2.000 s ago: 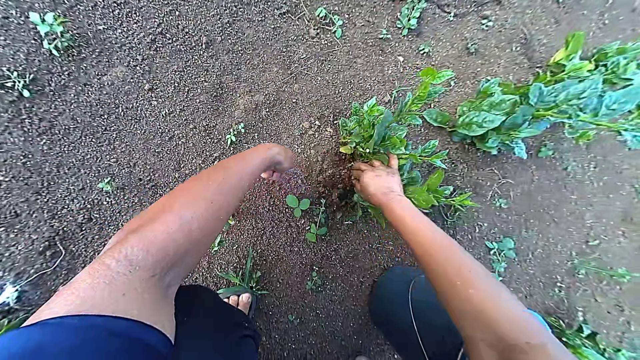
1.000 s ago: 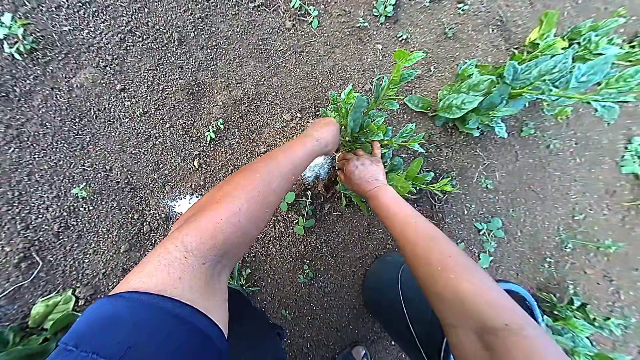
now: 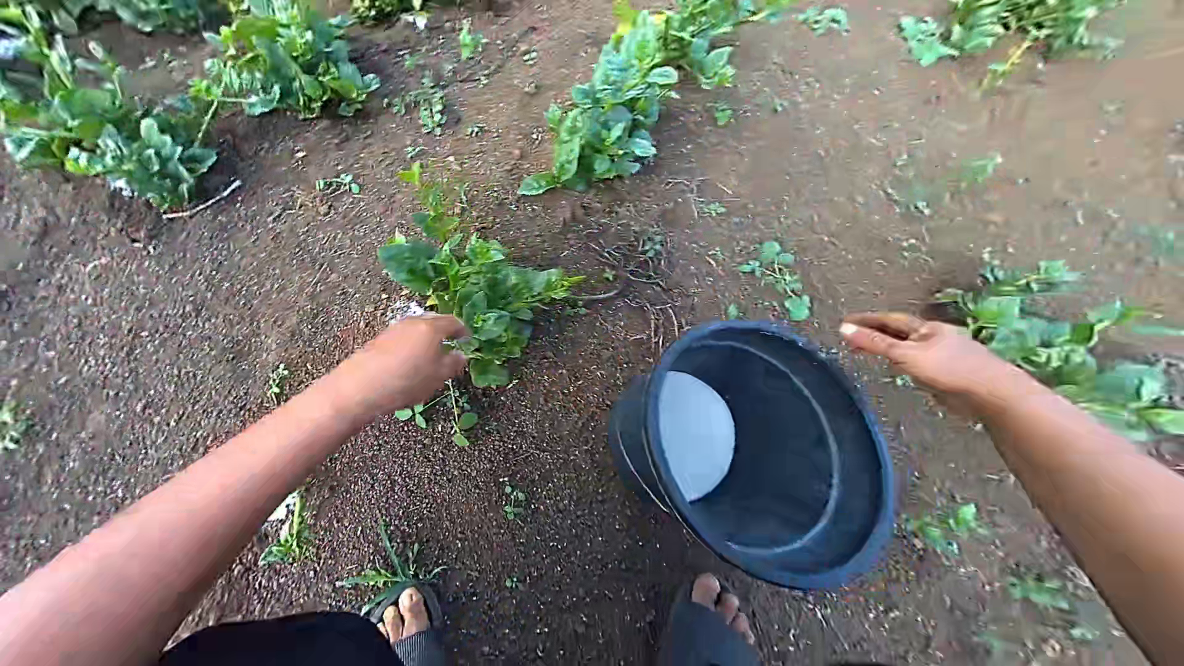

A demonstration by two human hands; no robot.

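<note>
My left hand (image 3: 421, 356) is beside the lower left of a leafy green plant (image 3: 486, 301), its fingers partly curled; whether it holds anything cannot be told. A little white material (image 3: 405, 310) lies on the soil just above that hand. A dark blue plastic bucket (image 3: 786, 453) stands tilted between my feet and the plants, with white material (image 3: 696, 435) at its bottom. My right hand (image 3: 902, 342) hovers off the bucket's upper right rim, thumb and fingers extended, with nothing seen in it.
More leafy plants grow at the upper left (image 3: 287, 60), top middle (image 3: 606, 116) and right (image 3: 1073, 342). Small weeds (image 3: 777, 273) dot the brown soil. My sandalled feet (image 3: 407, 610) are at the bottom edge, one of them just below the bucket.
My right hand has left the plant and moved right, past the bucket. The bucket's inside now shows, where only part of its dark side was seen before. The view has shifted.
</note>
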